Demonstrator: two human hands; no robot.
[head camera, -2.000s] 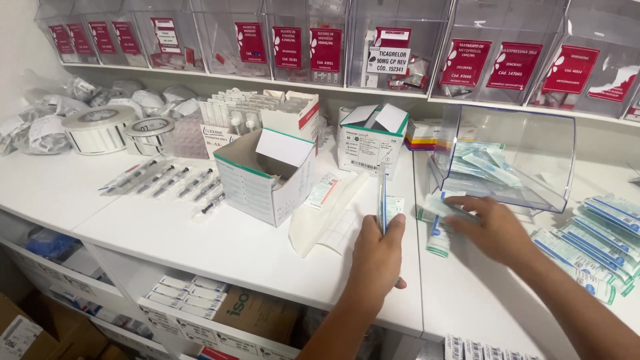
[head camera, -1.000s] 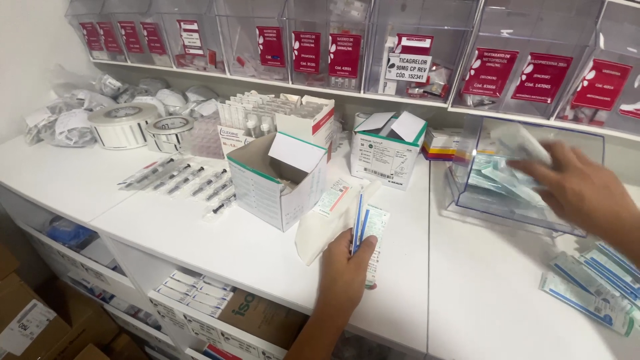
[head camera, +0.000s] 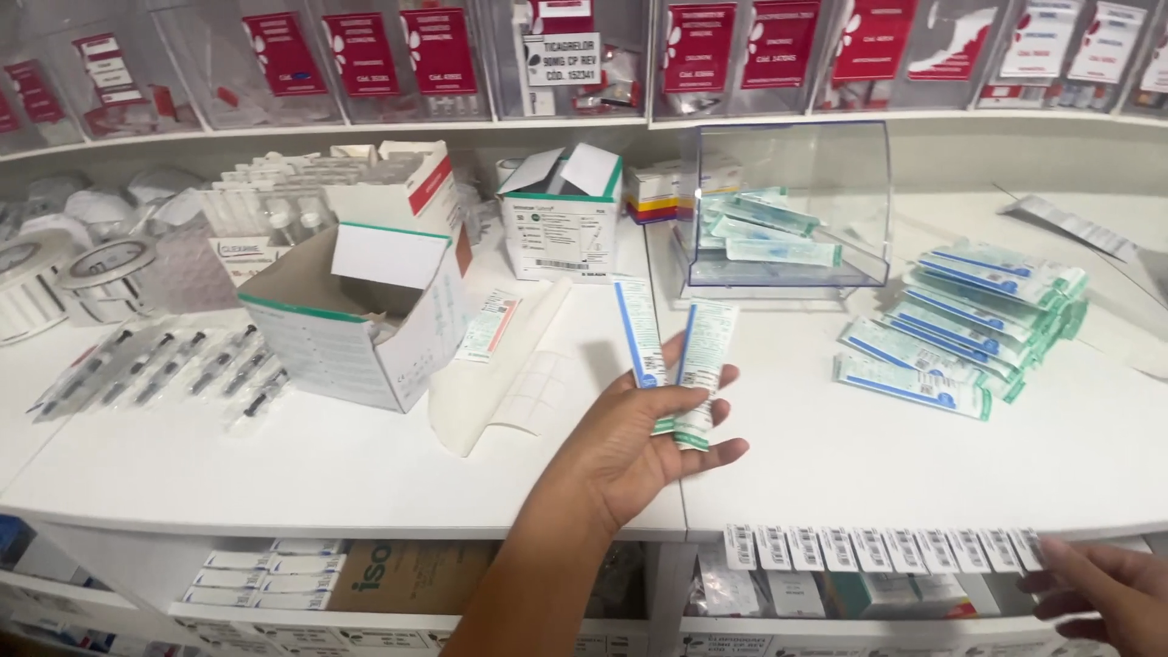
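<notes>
My left hand (head camera: 639, 438) holds two sealed paper-backed packets (head camera: 698, 365), fanned apart and upright, above the middle of the white counter. My right hand (head camera: 1109, 589), cut off by the lower right edge of the view, has its fingertips at the right end of a row of barcode labels (head camera: 870, 550) along the counter's front edge; whether it grips a label is unclear. Similar packets lie in a clear plastic bin (head camera: 789, 274) and in an overlapping pile (head camera: 967, 319) at the right. Left of my left hand are a backing sheet (head camera: 497, 392) and an open carton (head camera: 319, 351).
Wrapped syringes (head camera: 214, 365) and label rolls (head camera: 109, 274) lie at the left. A second open carton (head camera: 561, 233) stands behind the backing sheet. Clear bins with red labels (head camera: 785, 46) line the shelf above; stocked compartments (head camera: 411, 575) are below the counter.
My right hand has left the clear bin, where it held packets, and is now down at the barcode labels. The packets in my left hand are fanned wider apart. The view has shifted right.
</notes>
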